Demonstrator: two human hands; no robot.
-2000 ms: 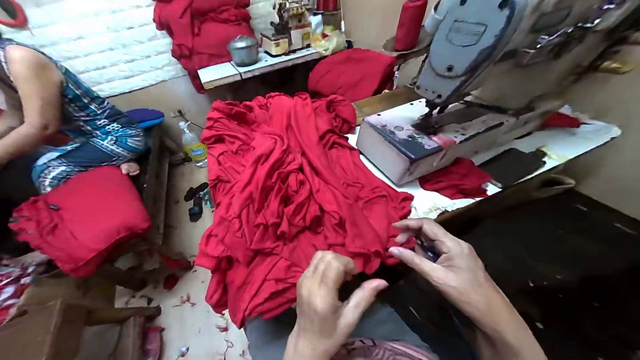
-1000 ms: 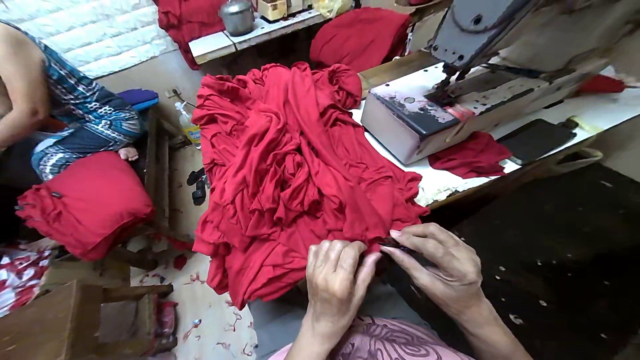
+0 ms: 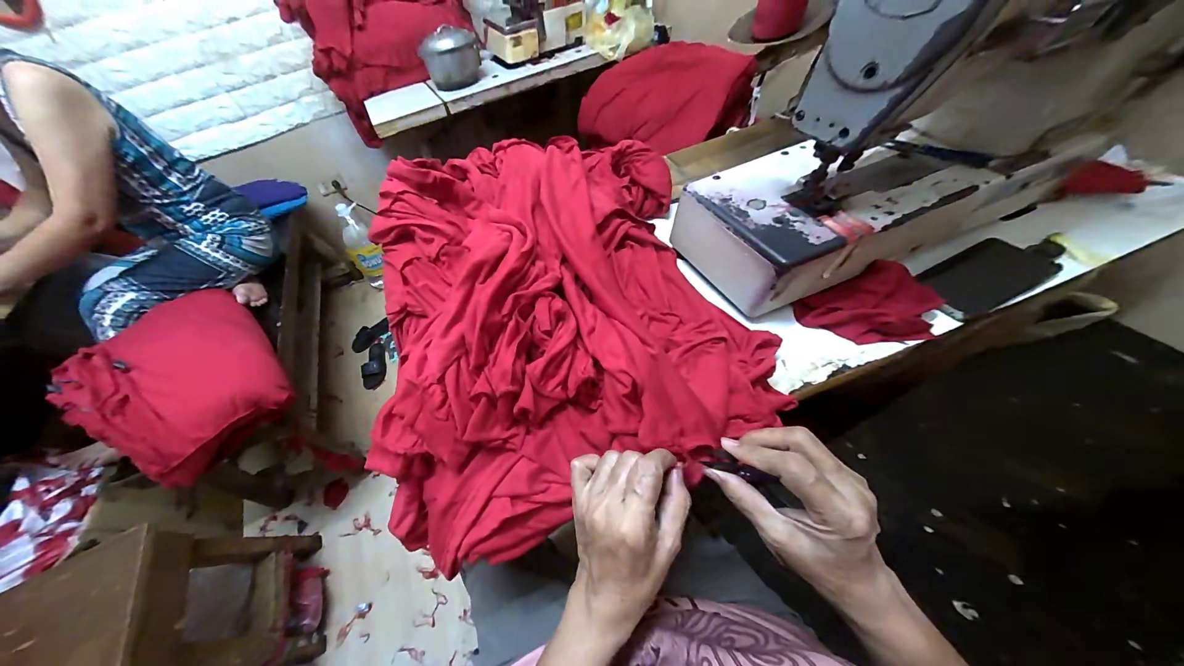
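A large heap of red fabric (image 3: 546, 342) lies in front of me, against the sewing table's edge. My left hand (image 3: 629, 509) pinches the near edge of the fabric between thumb and fingers. Close beside it on the right, my right hand (image 3: 805, 499) holds a small dark tool (image 3: 740, 469), perhaps thread snips, with its tip at the fabric edge; the fingers partly hide it. An industrial sewing machine (image 3: 814, 203) stands beyond the heap on the right, and a scrap of red cloth (image 3: 869, 303) lies against its base.
To the left a seated person (image 3: 148, 194) is near a folded red fabric stack (image 3: 185, 379). A wooden stool (image 3: 139, 592) stands lower left, with thread scraps on the floor. Farther back, a white table (image 3: 407, 106) bears a metal pot (image 3: 450, 57). A black surface (image 3: 1017, 481) fills the right.
Two seconds ago my left hand's thumb and fingers were apart near the fabric edge; now they pinch it. My hands have come closer together. The view has shifted somewhat.
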